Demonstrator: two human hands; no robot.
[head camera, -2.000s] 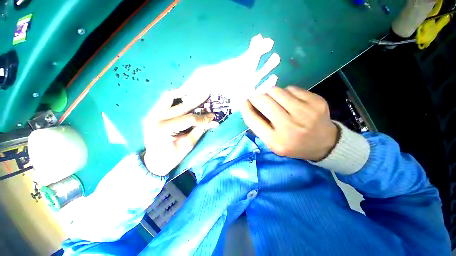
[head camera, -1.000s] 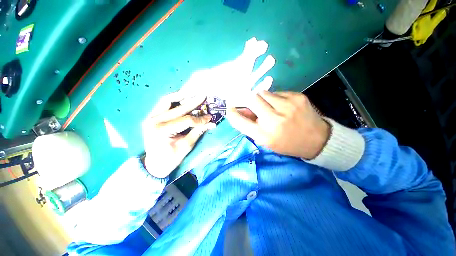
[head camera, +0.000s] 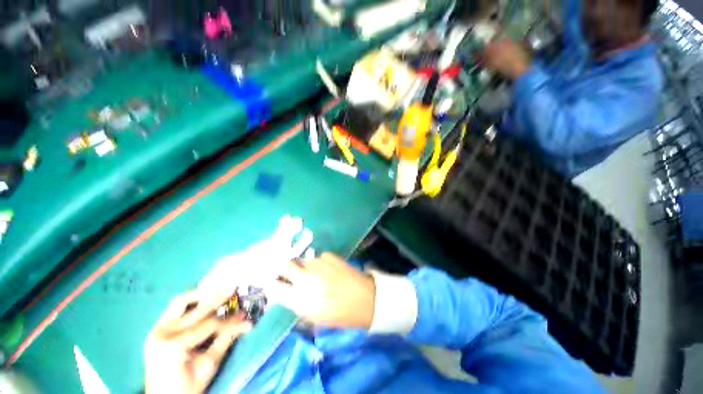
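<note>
A small round circuit board assembly, dark with gold and silver spots, is held above the green mat's front edge. My left hand grips its left side between thumb and fingers. My right hand is at its right side with fingers bent; whether it holds a small part or touches the board is blurred. A white work glove lies flat behind the board, glaring under the light, its fingers pointing up and right.
Black specks lie on the mat. A black compartment tray is at right. An orange-and-beige tool, yellow-handled pliers and pens lie at the upper right. A blue-coated coworker is beyond the tray.
The view has swung up and to the right, so the tray, tools and coworker now show. My hands and the board appear lower left. My left hand still holds the board.
</note>
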